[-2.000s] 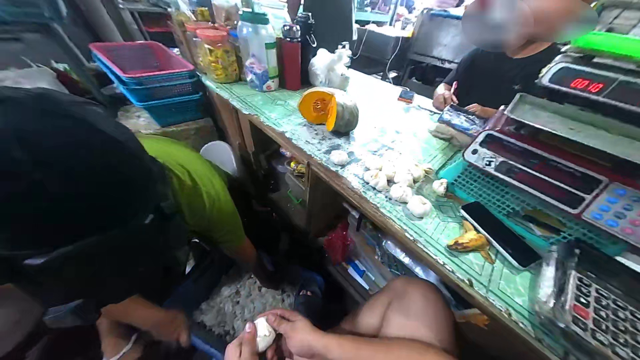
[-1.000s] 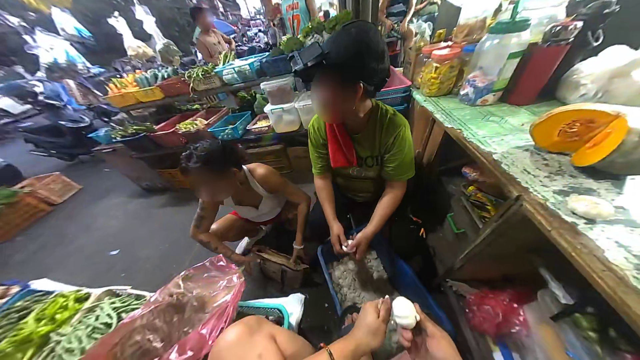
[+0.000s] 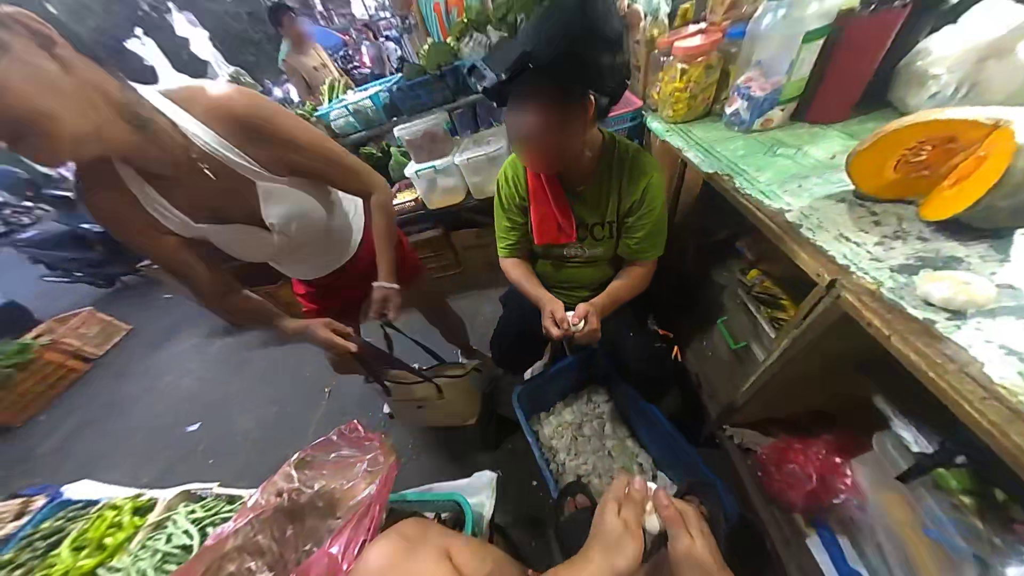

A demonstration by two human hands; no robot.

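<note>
Between my two hands, low in the view and right of its middle, is a white garlic bulb (image 3: 652, 512), partly hidden by the fingers. My left hand (image 3: 616, 524) presses on it from the left and my right hand (image 3: 686, 532) from the right. Just beyond them lies a blue plastic crate (image 3: 524, 420) holding many pale garlic pieces (image 3: 592, 440). Across it, a seated person in a green shirt (image 3: 582, 216) holds another white bulb (image 3: 574, 322) in both hands. One more white bulb (image 3: 956, 290) rests on the counter at the right.
The counter (image 3: 808, 160) carries a cut squash (image 3: 920, 164) and jars (image 3: 688, 76). Below are shelves with a red plastic bag (image 3: 804, 472). At left, a bending person in a white top (image 3: 296, 224) holds a tan bag (image 3: 436, 396). Green vegetables (image 3: 104, 536) and a pink plastic bag (image 3: 312, 496) lie near my knee.
The person in the white top has risen from a crouch to a bent stance, lifting the bag's handles. The view swung left from the counter after the first frame. The bulb stays at my hands.
</note>
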